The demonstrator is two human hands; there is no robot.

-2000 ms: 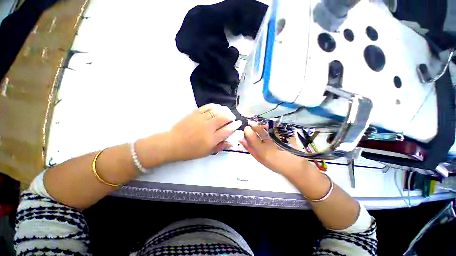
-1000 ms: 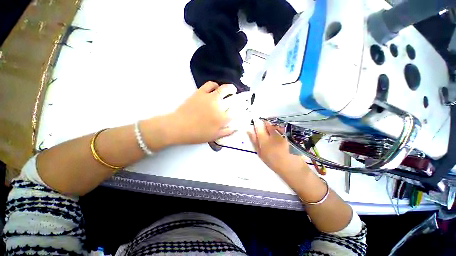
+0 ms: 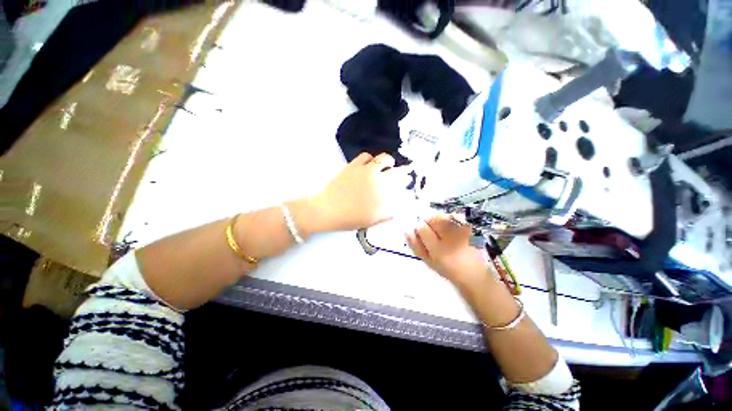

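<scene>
A long black fabric strip (image 3: 376,87) lies rumpled and curved on the white table, left of the white sewing machine head (image 3: 526,148) with its blue stripe. My left hand (image 3: 353,195) is at the strip's near end, palm down, fingers bent; whether it grips the cloth is unclear. My right hand (image 3: 446,247) is in front of the needle area, fingers curled and fingertips close together; nothing clear shows in them. The needle and presser foot are hidden or too blurred to make out.
Snips (image 3: 507,274) and a thin grey tool (image 3: 551,287) lie right of my right hand. A dark red box (image 3: 590,241) is under the machine head. Brown cardboard (image 3: 96,136) is at the left. A measuring tape (image 3: 353,315) runs along the front edge.
The view has shifted and shows more of the table and background. My hands were close together at a dark piece two seconds ago; they are now slightly apart, the left at the strip's end.
</scene>
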